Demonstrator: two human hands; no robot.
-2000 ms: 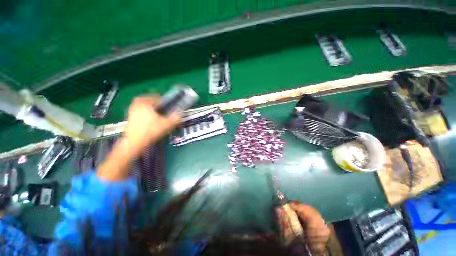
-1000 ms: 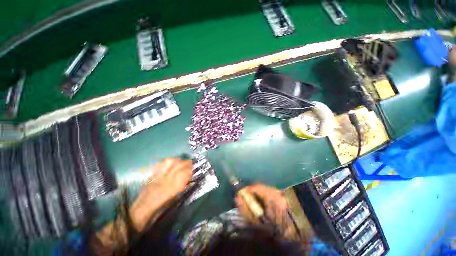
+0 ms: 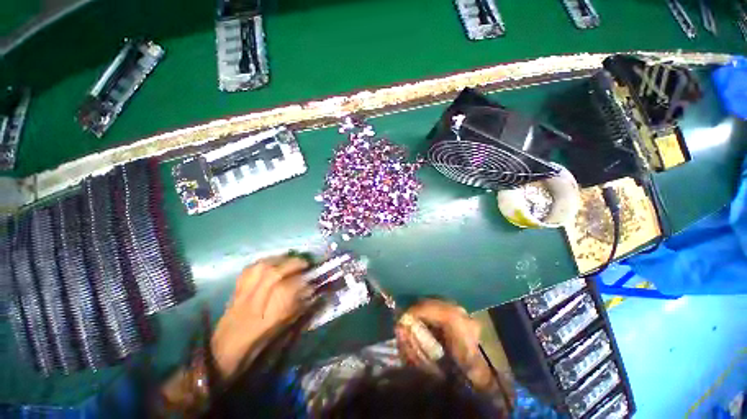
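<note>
A silver-white phone board assembly point(image 3: 342, 296) lies on the green bench below the heap of small parts. My left hand point(image 3: 266, 307) is at its left end with bent fingers on it; the fingertips are partly hidden. My right hand point(image 3: 446, 331) holds a soldering iron point(image 3: 419, 335) by its pale grip, with the thin tip pointing up-left near the board's right edge. Whether the tip touches the board cannot be told. Small purple-pink and silver components point(image 3: 371, 186) lie heaped mid-bench. A second board assembly point(image 3: 240, 170) lies behind my left hand. Dark hair covers the bottom edge.
Dark ribbed strips point(image 3: 90, 266) lie at left. Fume fan point(image 3: 491, 151), waste cup point(image 3: 536, 199), scorched pad point(image 3: 614, 225) and iron stand point(image 3: 655, 106) stand at right. Slotted tray point(image 3: 577, 352) is lower right. The conveyor point(image 3: 352, 49) carries assemblies. A person's blue sleeve point(image 3: 704, 258) is far right.
Since two seconds ago, my left hand has come down from the conveyor's edge with a board, now on the bench. My right hand with the iron is closer to it. The view has shifted.
</note>
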